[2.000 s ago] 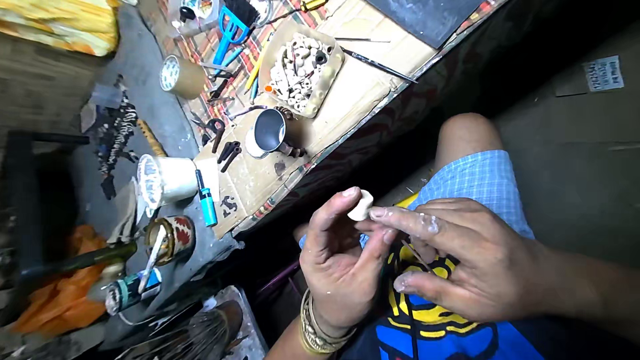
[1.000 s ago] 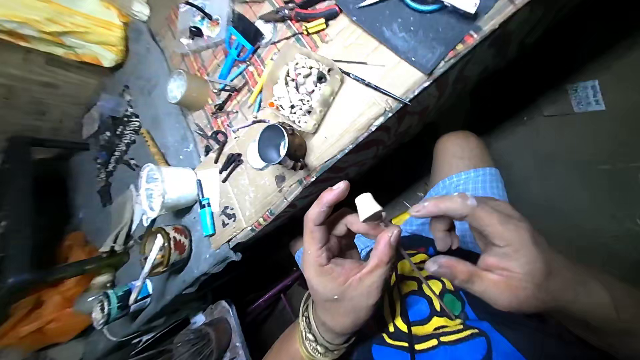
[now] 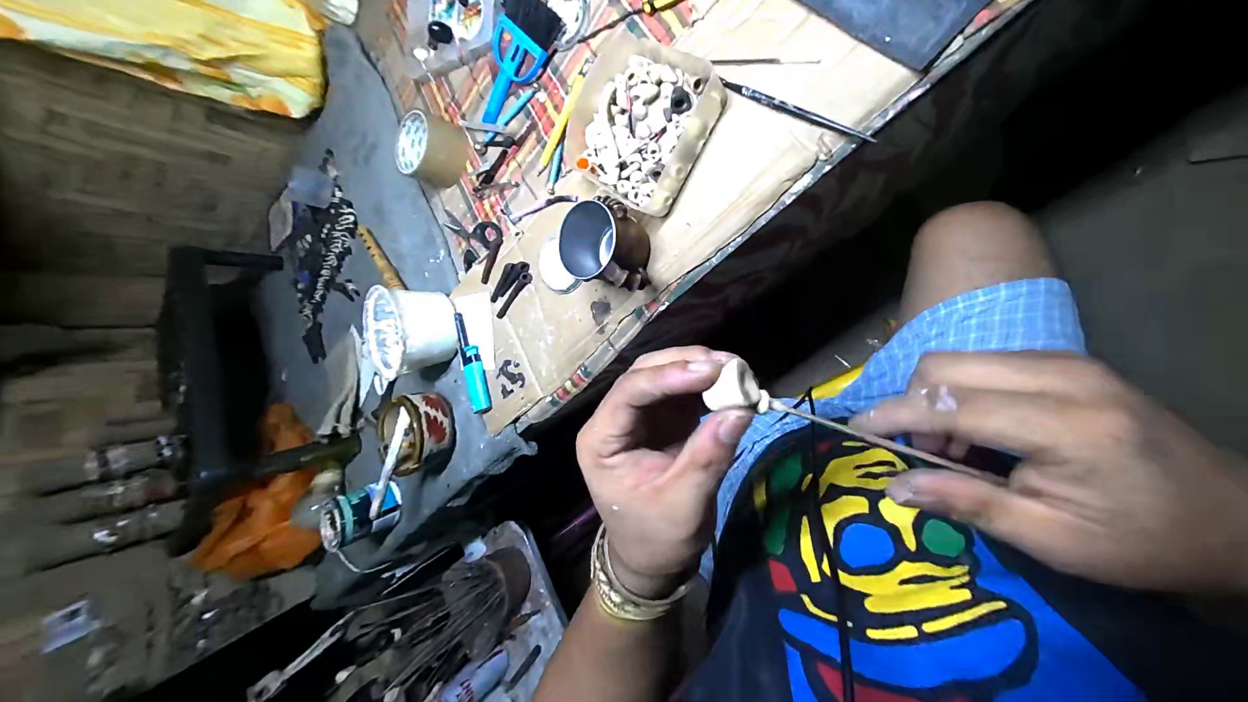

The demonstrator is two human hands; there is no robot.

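Observation:
My left hand (image 3: pixel 663 429) pinches a small off-white piece, seemingly clay (image 3: pixel 731 387), between thumb and fingertips. A thin stick (image 3: pixel 877 441) runs from my right hand (image 3: pixel 1024 458) to that piece, and a small pale lump sits on the stick's tip against its right side. Thumb and fingers of the right hand close on the stick. Both hands are above my lap, in front of a dark shirt with a bright print. A bracelet (image 3: pixel 624 590) circles the left wrist.
On the cardboard-covered table (image 3: pixel 751 185) stand a plastic tub of small pale pieces (image 3: pixel 671 185), a metal cup (image 3: pixel 590 241), a white tub (image 3: pixel 419 331) and a turquoise marker (image 3: pixel 474 375). A thin brush (image 3: pixel 799 112) lies near the table edge. Wires and tools fill a bin (image 3: pixel 526 556) below.
The right hand, apart from the piece one second ago, now brings the stick's lumpy tip to it. The piece has been turned in the left fingers.

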